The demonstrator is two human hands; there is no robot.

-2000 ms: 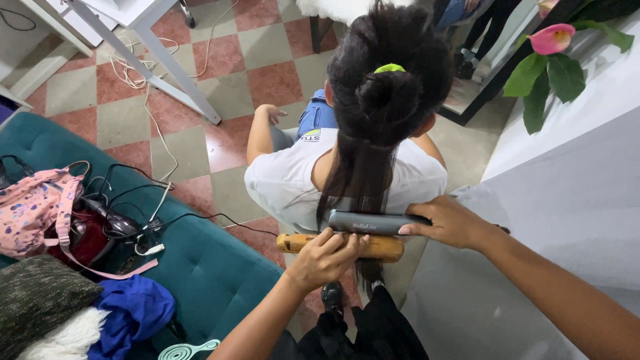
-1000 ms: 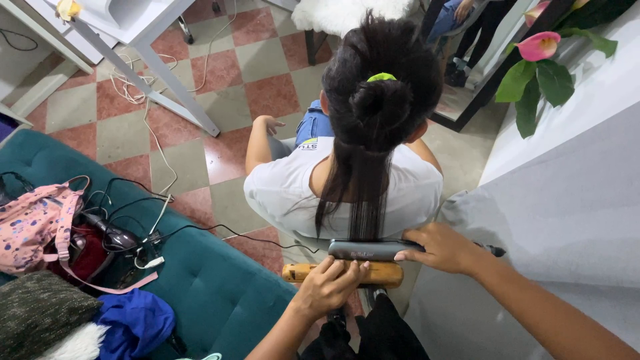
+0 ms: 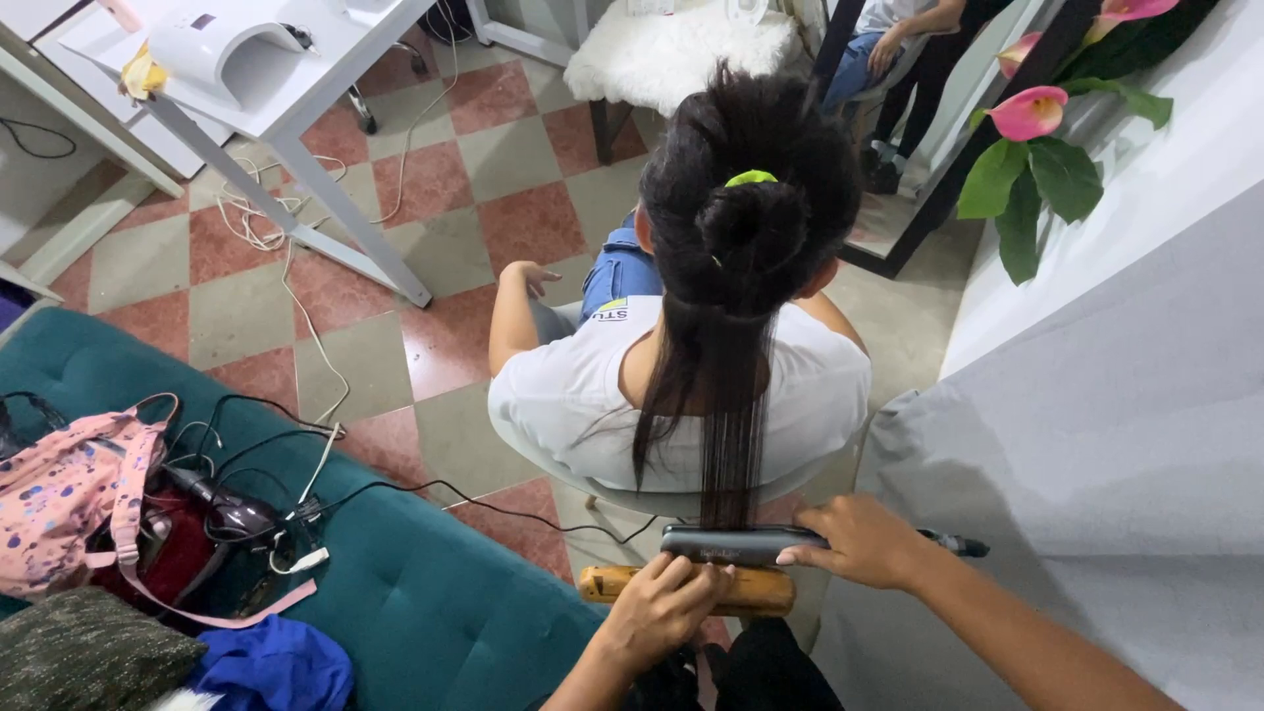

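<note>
A person in a white T-shirt point(image 3: 583, 395) sits with their back to me, part of the dark hair point(image 3: 755, 227) tied up in a bun with a yellow-green hair tie point(image 3: 750, 179). A flat section of loose hair hangs down from it into a grey hair straightener point(image 3: 741, 543). My right hand point(image 3: 859, 541) grips the straightener at its right part. Just below, my left hand point(image 3: 667, 602) holds a wooden brush or similar wooden tool point(image 3: 765, 592), its fingertips close to the straightener's lower edge. Whether the wooden tool has bristles is hidden.
On the left a teal sofa point(image 3: 444, 583) bears a pink backpack point(image 3: 69, 484), a hair dryer point(image 3: 222, 509), cables and a blue cloth point(image 3: 272, 667). A black cord point(image 3: 494, 509) runs from the sofa toward the straightener. A white table point(image 3: 286, 89), a mirror point(image 3: 923, 188) and pink flowers point(image 3: 1029, 114) stand beyond.
The straightener was near the hair's middle with a tail below it; now little hair shows beneath it. Both hands have moved down, away from the person's back.
</note>
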